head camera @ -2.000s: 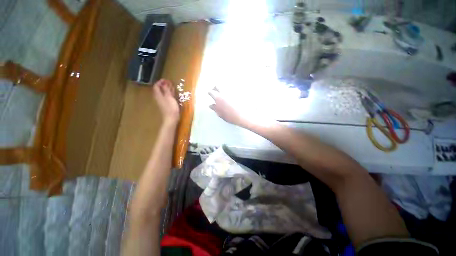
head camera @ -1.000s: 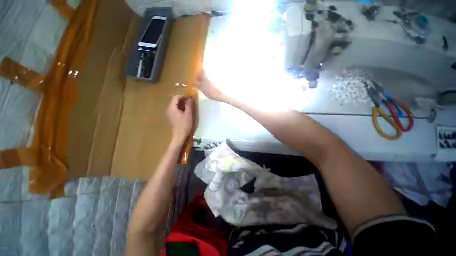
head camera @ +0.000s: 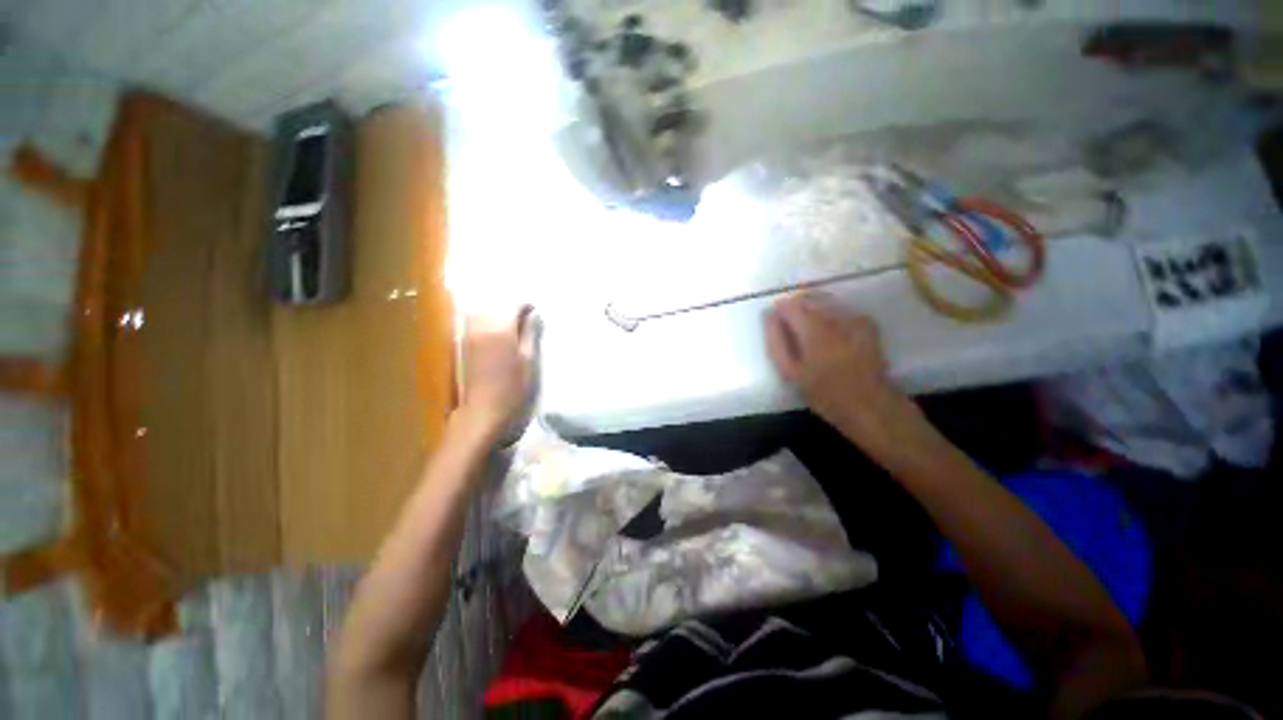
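Note:
The floral fabric [head camera: 675,528], white with grey pattern, hangs at the front edge of the white machine table [head camera: 957,338]. My left hand [head camera: 497,369] is curled at the table's left end, just above the fabric and beside the tape. Glare hides whether it pinches anything. My right hand [head camera: 830,352] is half curled over the table near the dark seam line; its fingertips are blurred, and I cannot tell if they hold anything. A loose pile of small white bits [head camera: 830,211] lies on the machine bed, right of the needle area [head camera: 661,197].
Yellow- and red-handled scissors [head camera: 971,267] lie crossed right of my right hand. A white parts tray [head camera: 1200,286] is at the right end. Left, taped cardboard [head camera: 359,464] carries a grey tray [head camera: 311,211] with a phone. Something round and blue [head camera: 1055,563] is below the right arm.
The view has shifted, moving the cardboard and machine leftward. My right hand has left the cardboard's taped edge for the table's front middle. My left hand is now at the table's left end.

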